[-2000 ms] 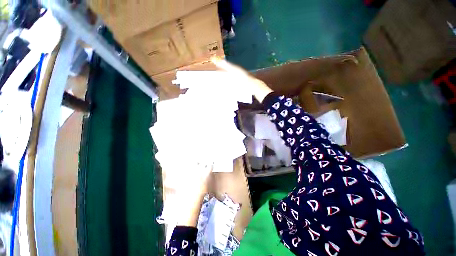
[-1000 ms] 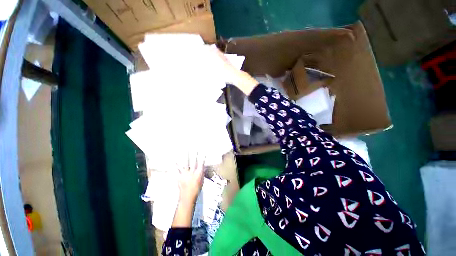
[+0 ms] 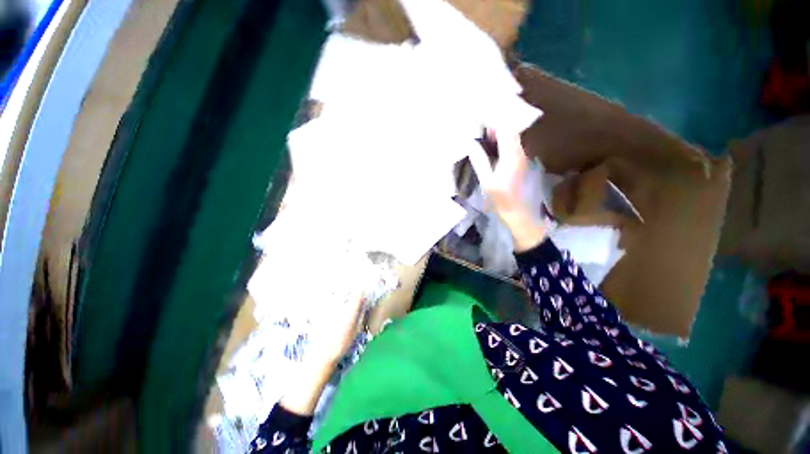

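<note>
A wide, fanned pile of white sheets [image 3: 373,142] lies on the brown cardboard-covered ledge, overexposed so single sheets are hard to tell apart. My right hand [image 3: 508,182] is at the pile's right edge, beside the large open carton; its fingers are blurred against the white. My left hand [image 3: 333,324] is at the near end of the pile, over a heap of white cords and slips [image 3: 266,372]; its fingers are washed out. Whether either hand grips a sheet cannot be told.
The large open brown carton [image 3: 657,257] is on the right, with white scraps and a brown piece inside. A dark green conveyor belt [image 3: 178,222] runs along the left, with a pale curved shelf edge [image 3: 44,160] beyond. Another brown carton [image 3: 773,204] stands at far right.
The view has shifted, so the pile appears further right. My right hand has come back from the pile's far end to its right edge near the carton. My left hand stays at the near end.
</note>
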